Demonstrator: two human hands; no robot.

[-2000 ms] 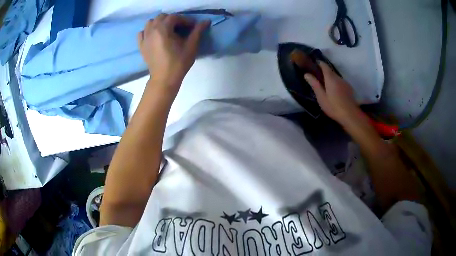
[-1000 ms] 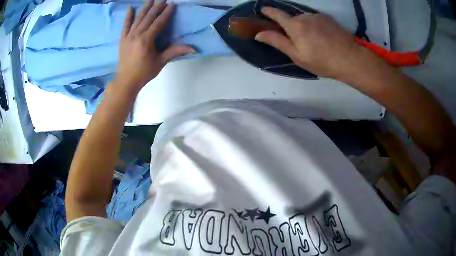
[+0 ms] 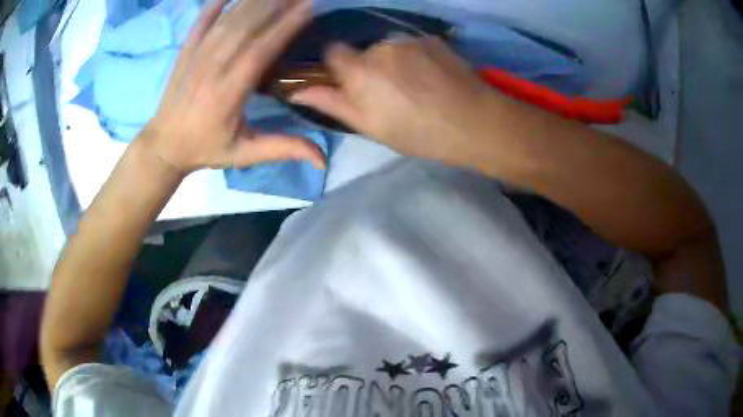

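My right hand [image 3: 399, 94] is closed on the brown handle of the dark iron [image 3: 367, 28], which sits on the light-blue garment piece [image 3: 134, 85] near the top centre. The red-orange sleeve [image 3: 562, 102] runs from behind my right forearm to the right. My left hand [image 3: 220, 102] is spread, fingers apart, blurred, just left of the iron and over the cloth; it grips nothing. Light-blue cloth also shows right of the iron, and a fold hangs toward the table's near edge. My hands hide part of the iron and cloth.
The white-covered table [image 3: 90, 171] has its near edge close to my body. A tub with a round pale rim [image 3: 163, 305] stands below on the left, with blue cloth beside it. A dark long object [image 3: 648, 49] lies near the table's right end, not clear.
My right hand has moved left with the iron along the cloth. My left hand has lifted or shifted, and its fingers are spread. More cloth now shows right of the iron.
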